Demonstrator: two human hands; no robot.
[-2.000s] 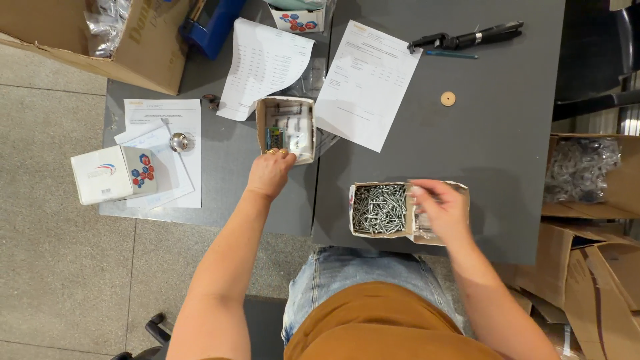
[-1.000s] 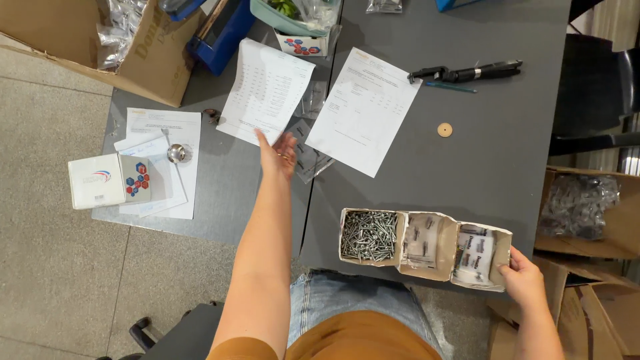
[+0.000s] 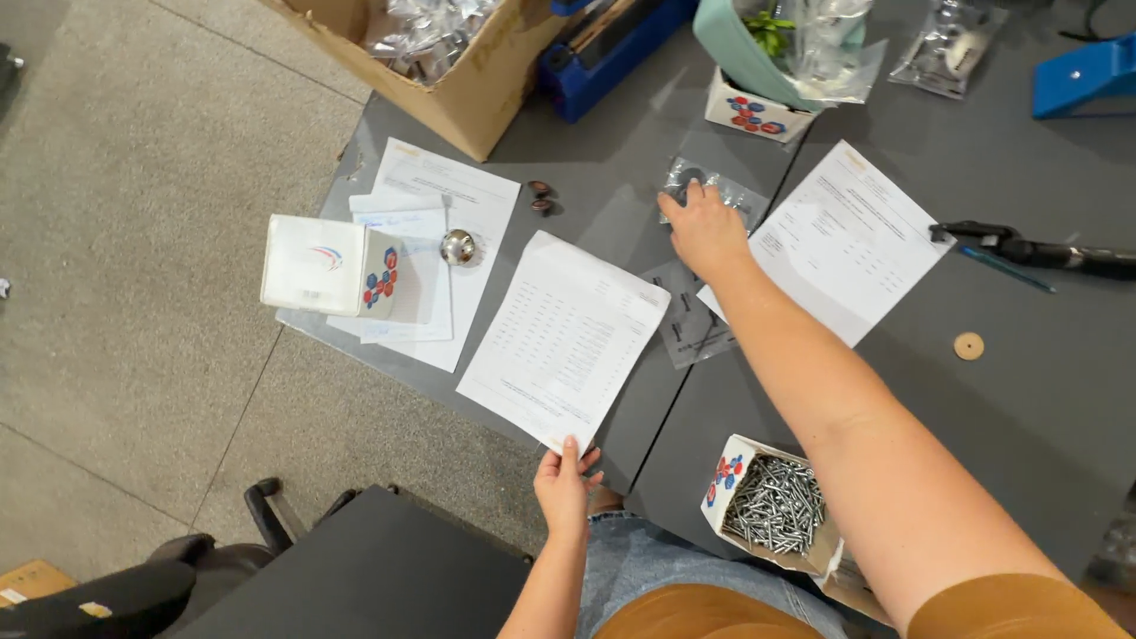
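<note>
My left hand [image 3: 566, 484] grips the lower corner of a printed paper sheet [image 3: 568, 337] at the front edge of the grey table. Reaching to the back, my right hand [image 3: 706, 226] has its fingers spread on a clear plastic bag [image 3: 741, 202] with a dark round part inside; whether it grips the bag I cannot tell. Below that hand lies a flat plastic bag with dark marks [image 3: 683, 328]. A second printed sheet [image 3: 843, 244] is to the right of it. Near my body, a cardboard box of screws [image 3: 777, 506] is partly covered by my right forearm.
On the left, a white box [image 3: 312, 264] and a shiny metal ball [image 3: 457, 248] rest on papers. Two small dark parts [image 3: 541, 206] lie near a large carton [image 3: 470, 98]. A black tool [image 3: 1056, 253] and a wooden disc [image 3: 969, 346] are on the right; an office chair [image 3: 373, 568] stands in front.
The left sheet has moved toward my body, with my left hand now on its corner. My right hand has left the small boxes and reached to the bag at the back. The view has shifted left.
</note>
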